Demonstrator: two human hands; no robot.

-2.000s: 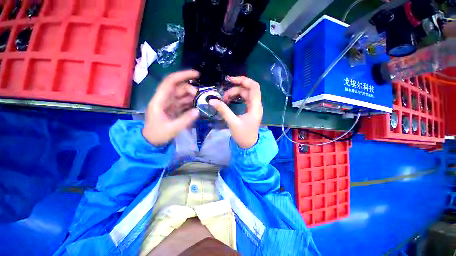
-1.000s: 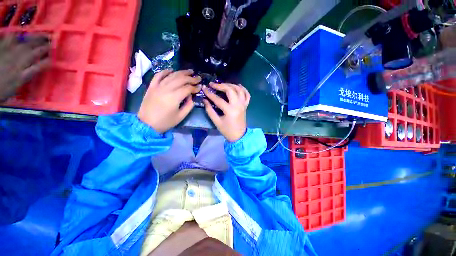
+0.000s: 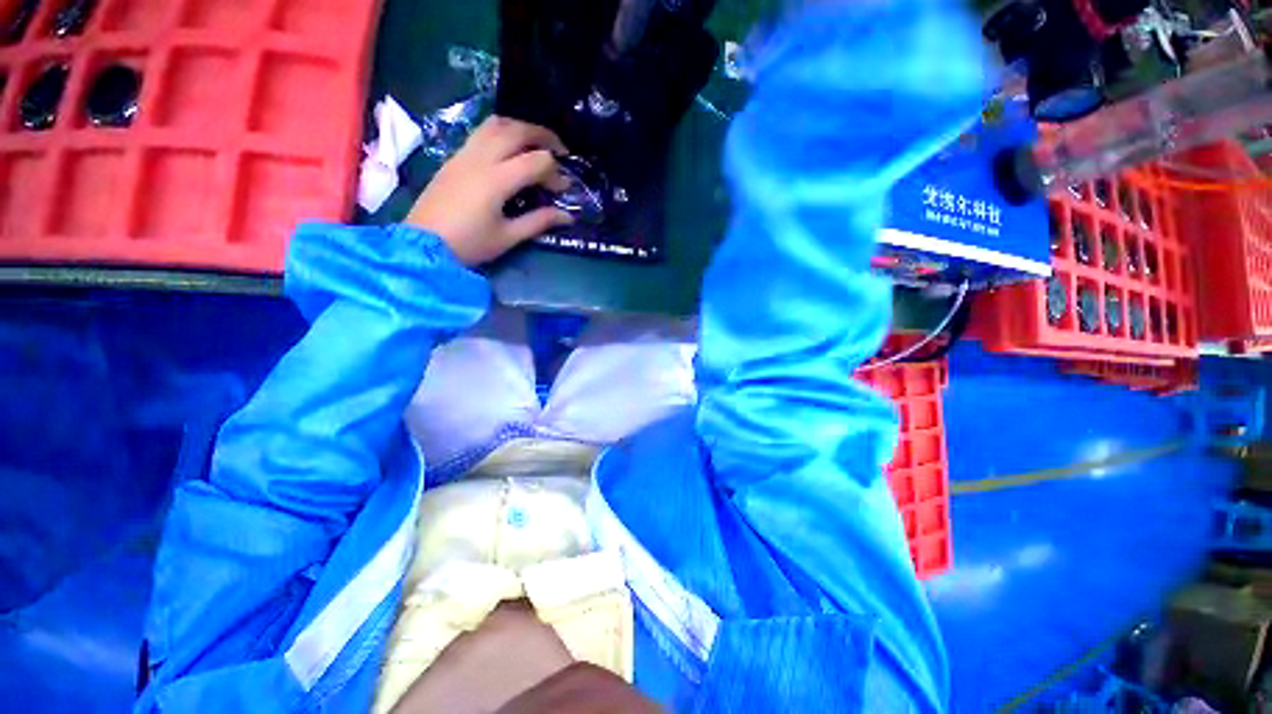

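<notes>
A round dark watch case (image 3: 578, 190) with a shiny rim sits low on the black press fixture (image 3: 614, 234), straight ahead. My left hand (image 3: 491, 188) reaches in from the left, thumb and fingers at the disc's left edge, covering part of it. My right arm is stretched up and forward to the right of the fixture. Its blurred blue sleeve fills that area, and my right hand is not visible. The red parts tray (image 3: 265, 133) at the left holds black discs in some upper-left pockets.
A white tissue (image 3: 388, 151) and crinkled clear plastic (image 3: 447, 128) lie between tray and fixture. The blue box (image 3: 963, 209) stands at right, partly behind my sleeve, with black round parts above it. Filled red trays (image 3: 1102, 300) are beyond it. Another red tray (image 3: 921, 467) is below the bench edge.
My right hand has left the fixture and gone up out of sight. Another person's hand over the left tray is gone; a disc sits in a pocket that was empty two seconds ago.
</notes>
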